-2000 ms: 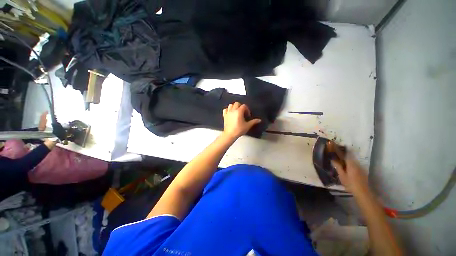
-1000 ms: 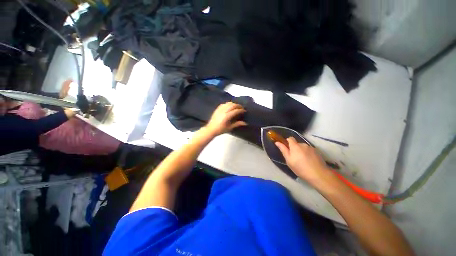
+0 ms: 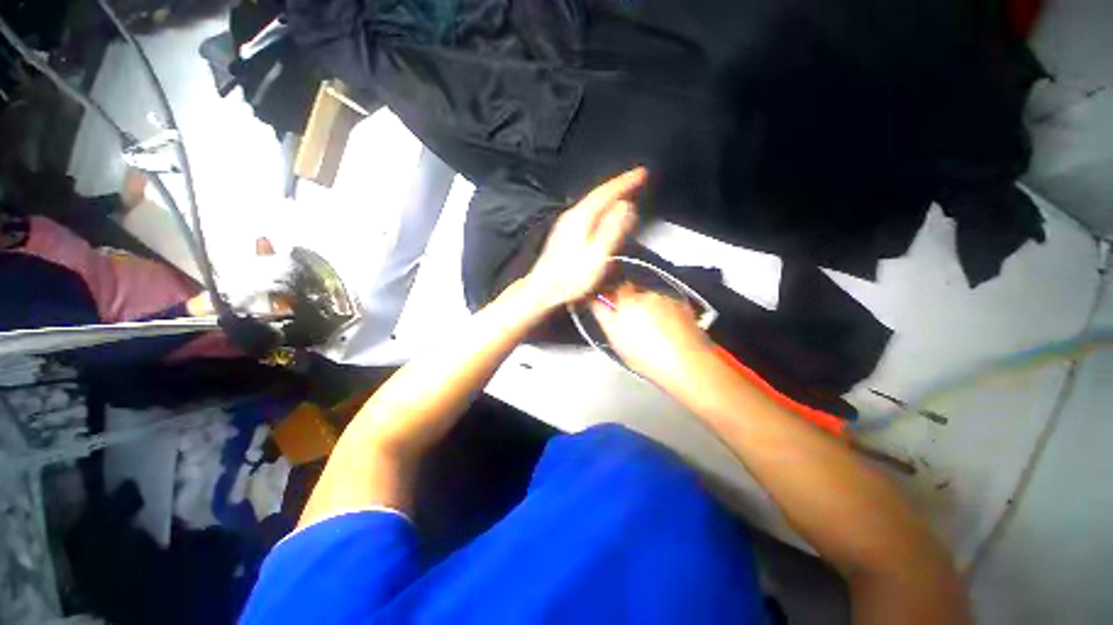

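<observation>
The black garment piece [image 3: 799,336] lies lengthwise on the white table, partly hidden by my hands and the iron. My right hand [image 3: 647,327] is closed on the steam iron [image 3: 665,275], whose pale rim shows around the hand. The iron rests on the left part of the garment piece. My left hand [image 3: 588,244] is just beside the iron on its left, fingers extended and apart, over the cloth. Whether it touches the cloth I cannot tell. The red-orange hose sleeve [image 3: 781,393] runs from the iron along my right forearm.
A large black garment heap [image 3: 781,134] covers the far side. A wooden block [image 3: 327,132] and a white sheet [image 3: 397,202] are at the left. Beyond them are a second iron [image 3: 320,293] and a person in pink [image 3: 110,275]. A pale wall stands right.
The iron in my right hand has moved left along the garment piece. My left hand has lifted its fingers from the cloth and extended them. The view has shifted.
</observation>
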